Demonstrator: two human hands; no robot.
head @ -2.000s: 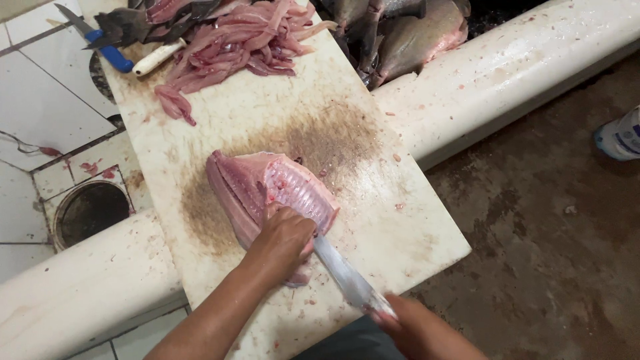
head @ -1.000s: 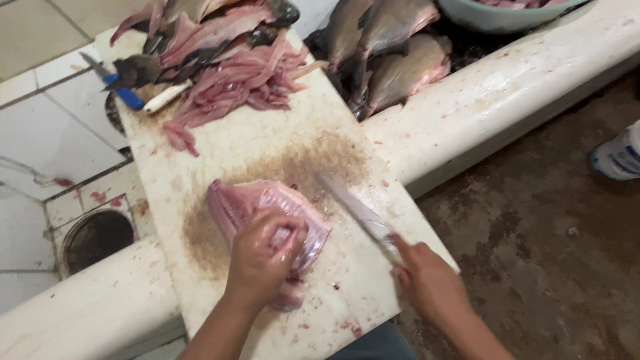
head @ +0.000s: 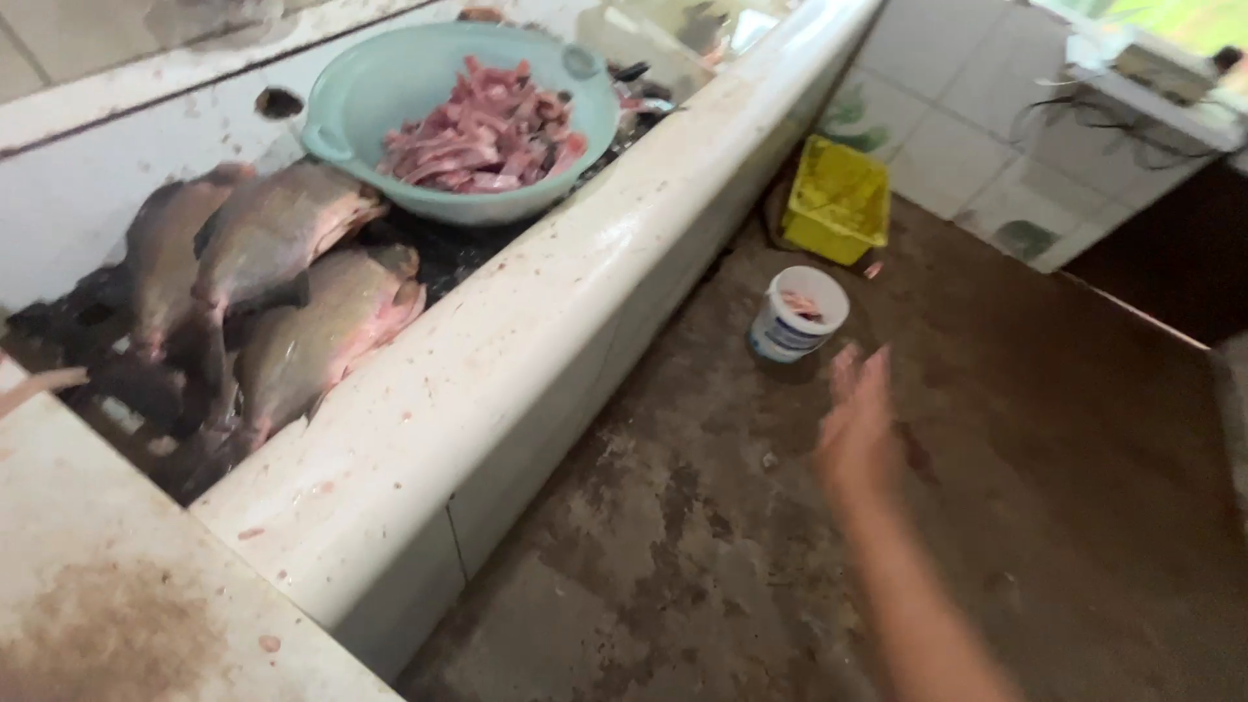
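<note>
My right hand (head: 858, 424), blurred, reaches out over the floor with its fingers extended and no knife in it. Just beyond its fingertips, in the picture, stands a white plastic bucket (head: 799, 314) holding pale pink scraps. A small pink scrap (head: 873, 269) shows beside the yellow plastic crate (head: 838, 200); whether it is in the air or on the floor I cannot tell. My left hand, the knife and the cut fish are out of view. Part of the stained white cutting board (head: 107, 546) fills the lower left corner.
Several whole fish (head: 312, 327) lie in the tiled basin behind its rounded white rim (head: 507, 322). A pale green plastic basin (head: 336, 97) there holds cut pink fish pieces (head: 487, 136). The brown floor (head: 624, 546) looks wet in patches. A tiled counter (head: 1150, 107) stands at upper right.
The view has swung far to the right. My right hand held the knife over the board and now reaches out without it. My left hand, earlier on the fish, has left the view.
</note>
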